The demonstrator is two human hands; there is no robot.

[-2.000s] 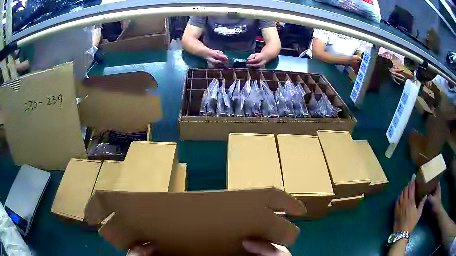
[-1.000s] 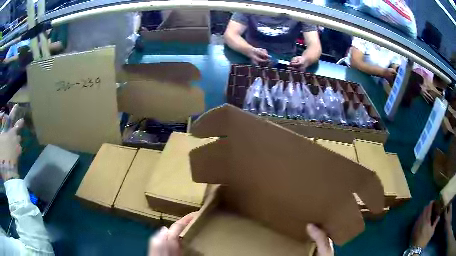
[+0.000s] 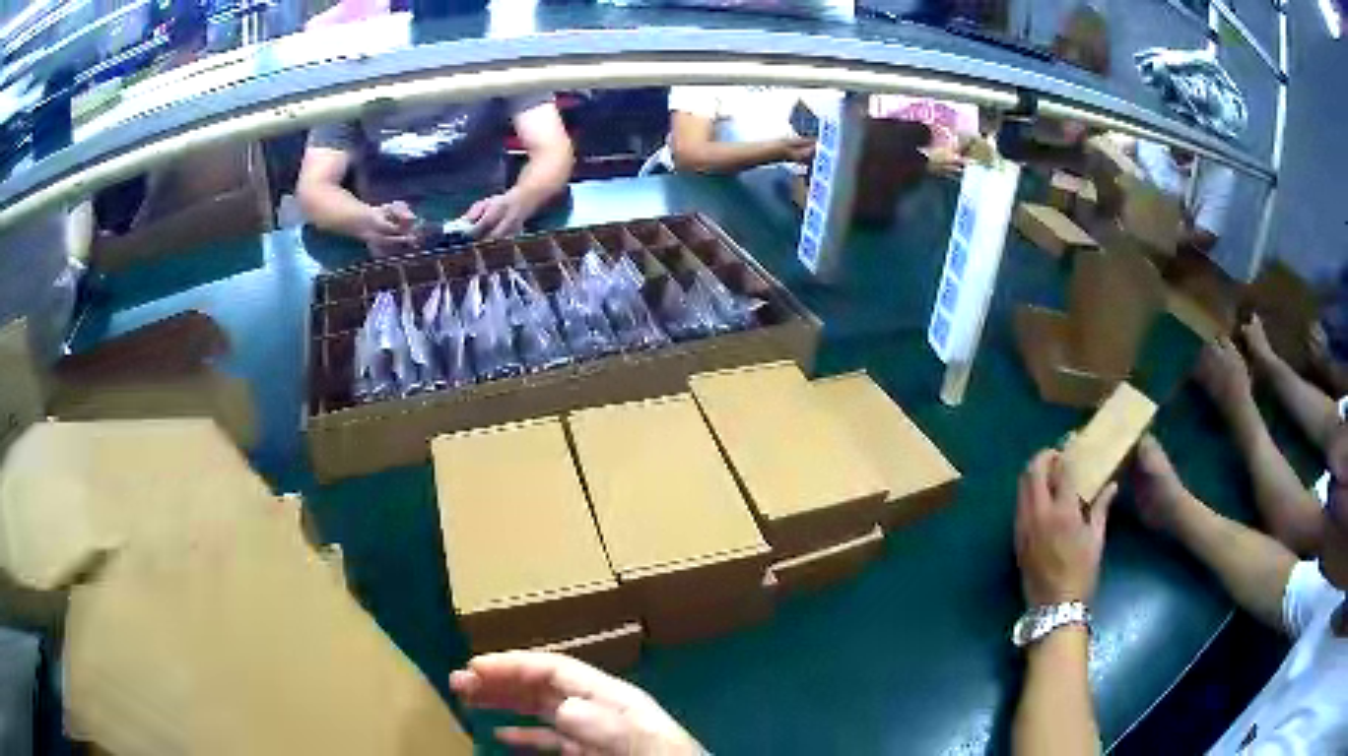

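Note:
A tan cardboard mailer box or blank (image 3: 237, 620), motion-blurred, fills the lower left and hides what lies behind it. My right hand (image 3: 577, 712) is at the bottom centre, fingers apart and pointing left, with nothing in it. It is right of the cardboard, in front of the finished boxes. My left hand is not in view. Closed finished mailer boxes (image 3: 665, 480) stand side by side in the middle, with more boxes under them.
A divided carton (image 3: 562, 387) with bagged items (image 3: 510, 322) lies beyond the boxes. White label strips (image 3: 971, 281) stand at the right. A neighbour's hands hold a small box (image 3: 1109, 440) at right. A person sits opposite. An overhead rail (image 3: 621, 74) crosses the top.
The view has swung right. The cardboard now lies at the lower left instead of the centre. My right hand has let go of it; my left hand has gone out of view.

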